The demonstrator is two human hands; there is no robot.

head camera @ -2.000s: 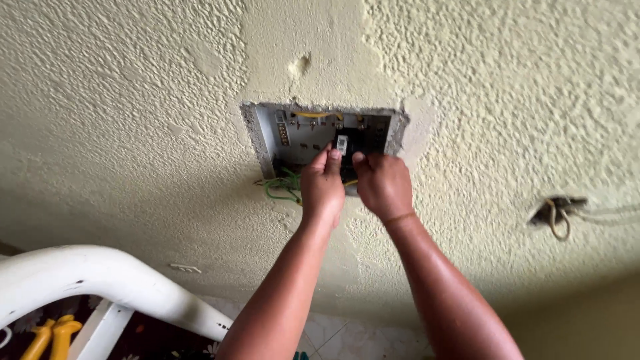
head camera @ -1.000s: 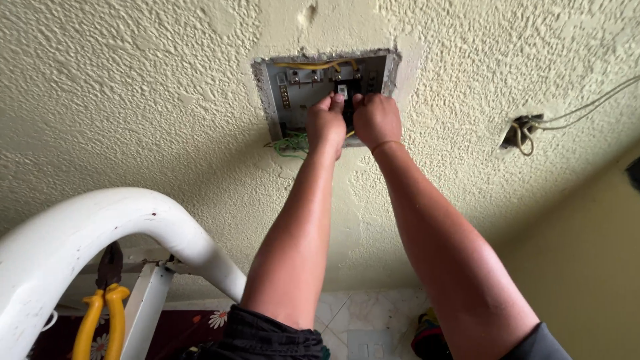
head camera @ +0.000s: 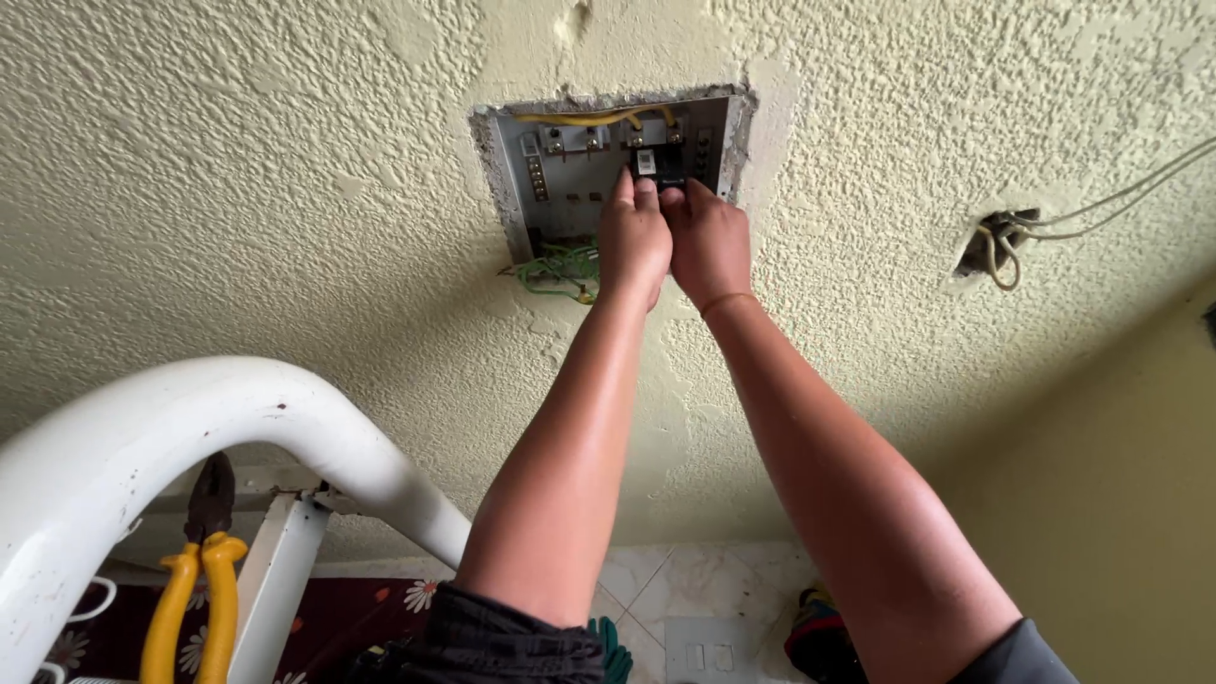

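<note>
A black circuit breaker [head camera: 662, 164] with a pale label sits in the right part of a metal electrical panel box [head camera: 578, 214] recessed in the wall. My left hand [head camera: 635, 237] grips its lower left side with thumb and fingers. Close beside it, my right hand [head camera: 711, 237] holds the breaker's lower right side. A yellow wire [head camera: 589, 120] runs along the top of the box to the screw terminals. Green wires [head camera: 560, 270] bunch at the lower left edge, and a brass terminal strip [head camera: 538, 179] is on the left. My hands hide the box's lower right.
Pliers with yellow handles [head camera: 220, 603] hang by a white metal tube frame [head camera: 237, 399] at lower left. Loose wires come from a wall hole [head camera: 988, 249] on the right. A white switch plate [head camera: 711, 651] and a dark green glove [head camera: 613, 651] lie on the tiled floor.
Both hands stay at the breaker in the box throughout. The view has shifted, and more of the pliers and floor shows than two seconds ago.
</note>
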